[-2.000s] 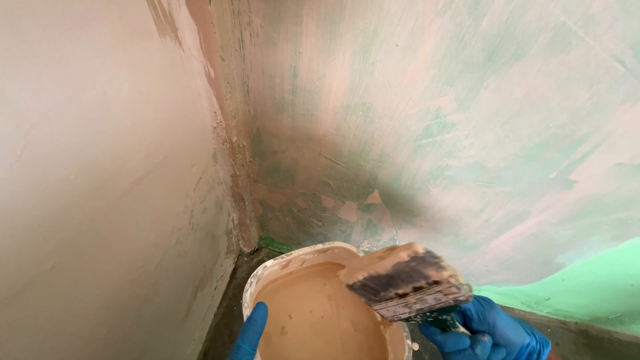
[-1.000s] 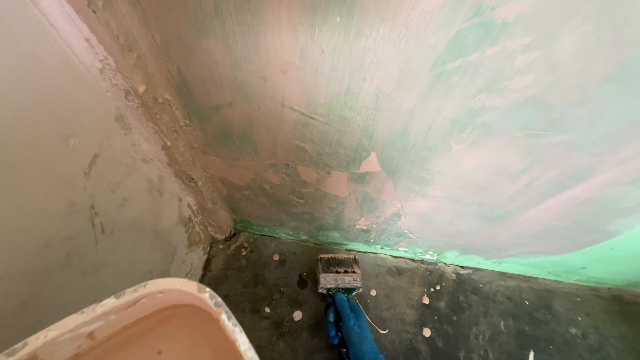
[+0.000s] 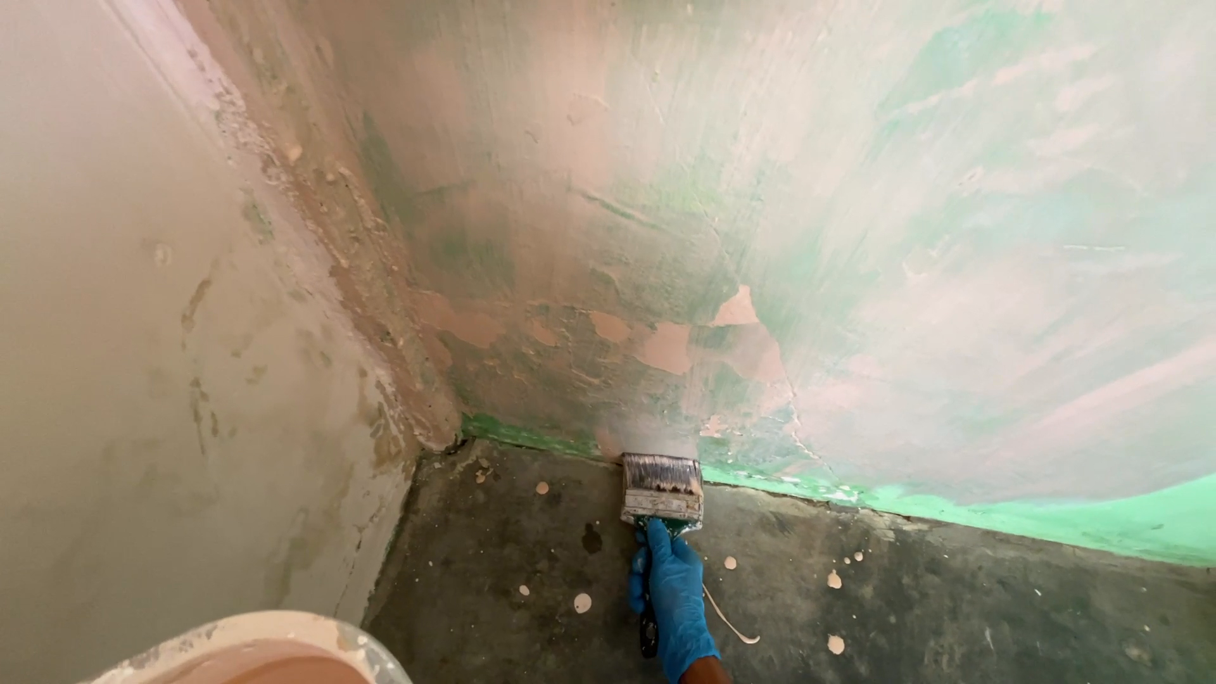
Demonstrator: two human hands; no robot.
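My right hand (image 3: 673, 594), in a blue glove, grips the dark handle of a wide paintbrush (image 3: 662, 489). The brush's bristles touch the foot of the green wall (image 3: 617, 237), just above the floor, where a wet pinkish patch shows. At the lower left is a bucket (image 3: 275, 627) of peach-coloured paint, with only its smeared rim and part of the paint in view. My left hand is out of view.
A beige side wall (image 3: 171, 380) meets the green wall at a rough, plastered corner (image 3: 370, 285). The dark concrete floor (image 3: 494, 589) bears several paint drops and a curved paint streak.
The brush in my right hand has gone from above the bucket down to the foot of the wall. My left hand, at the bucket two seconds ago, has left view. The view has shifted.
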